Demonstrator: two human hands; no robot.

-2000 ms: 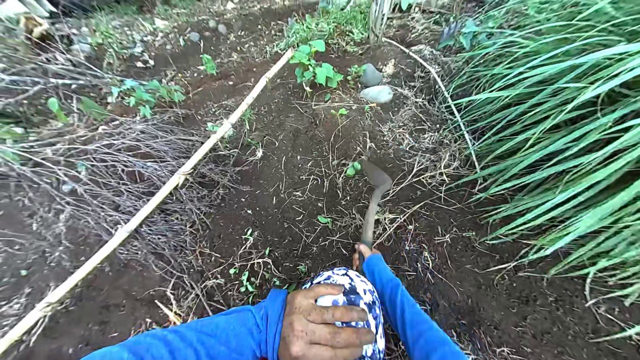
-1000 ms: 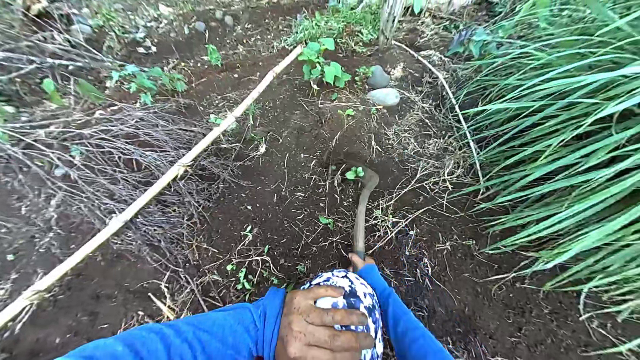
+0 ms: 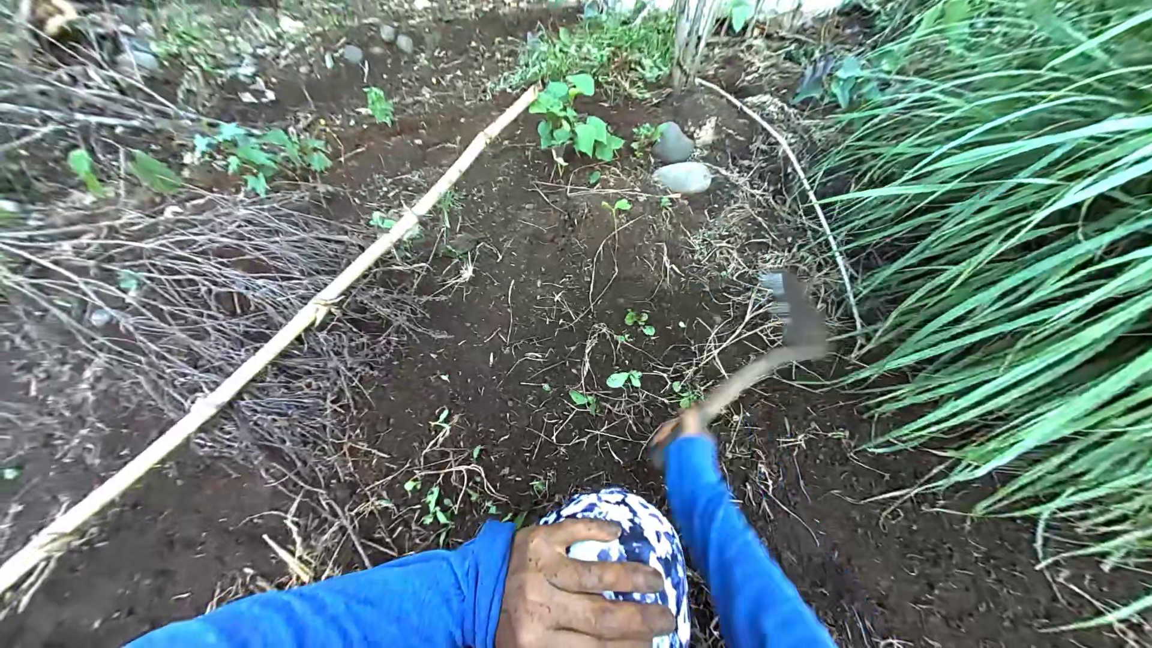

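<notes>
My right hand grips the handle of a curved-neck hand hoe, whose dark, motion-blurred blade is above the soil near the grass at the right. My left hand, soiled and with its fingers a little spread, rests on my knee in blue-and-white patterned cloth. Small green seedlings and dry stems stand or lie on the dark soil left of the hoe. Both my arms wear blue sleeves.
A bamboo pole lies diagonally at the left, beside a heap of dry twigs. Long-leaved grass leans in from the right. Ahead are a leafy plant, two grey stones and a thin curved stick.
The hoe has swung to the right, from beside a small seedling toward the grass, with my right hand still on its handle. My left hand stays on the knee.
</notes>
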